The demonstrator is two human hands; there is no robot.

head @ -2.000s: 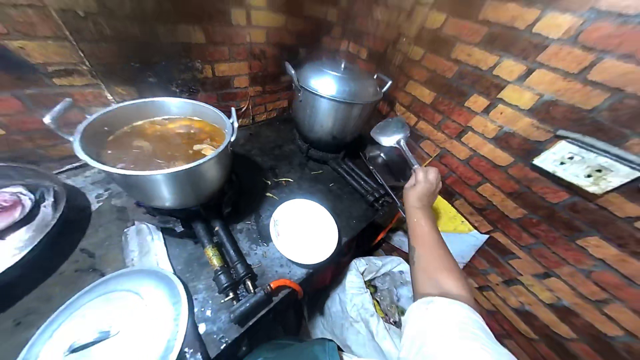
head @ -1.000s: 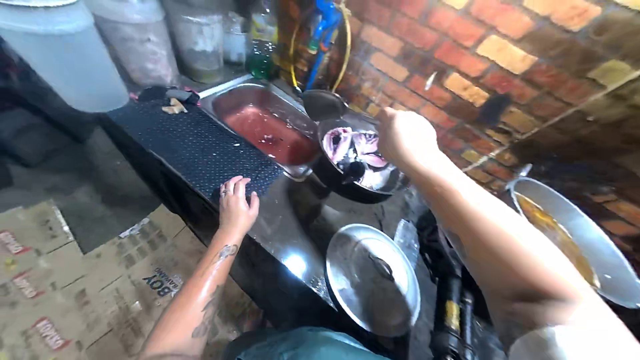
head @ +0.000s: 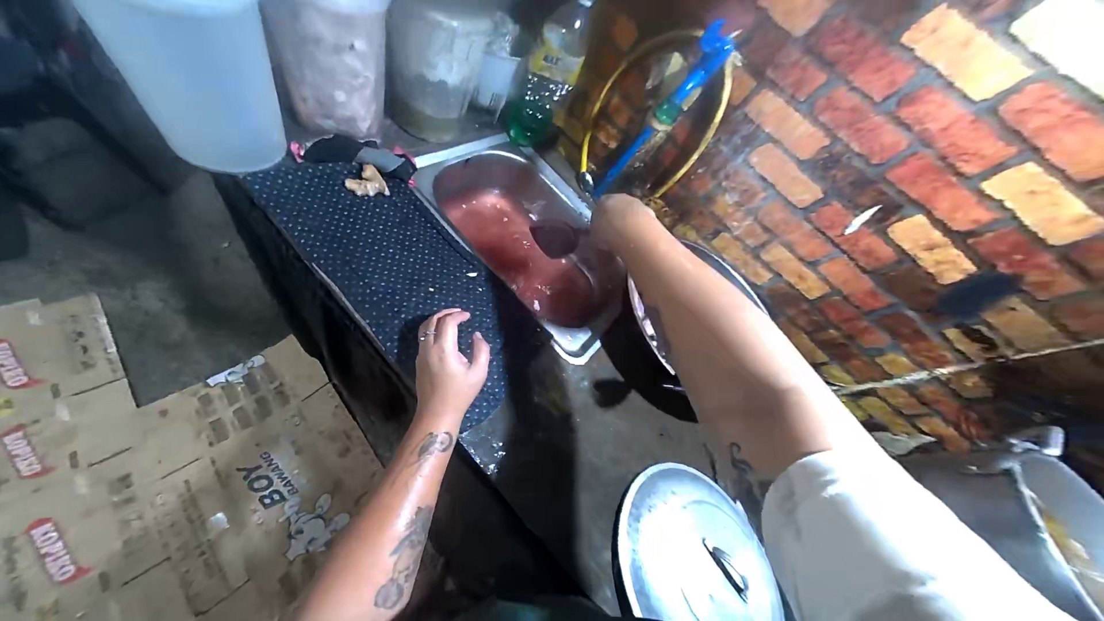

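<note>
My right hand [head: 623,222] reaches over the right rim of the steel sink [head: 569,343], which holds reddish liquid. Its fingers are mostly hidden; a dark rounded shape beside them looks like the bowl of the ladle [head: 555,238], over or in the liquid. Under my right forearm is a dark pan [head: 671,398], its contents mostly covered by the arm. My left hand [head: 452,358], with a ring, is empty, fingers loosely curled and apart, at the dark dotted mat [head: 345,233] on the counter. Nearer me lies a round metal lid [head: 690,543].
Ginger [head: 368,182] and a dark cloth [head: 341,151] lie at the mat's far end. Plastic containers [head: 198,86] and a green bottle [head: 533,112] stand behind. A blue pipe [head: 668,112] runs along the brick wall. A large metal pot [head: 1048,492] stands right; flattened cardboard [head: 190,483] covers floor at left.
The view has swung from the stove to the sink. My right hand, seen with the ladle by the stove and then above the pan, has moved over to the sink.
</note>
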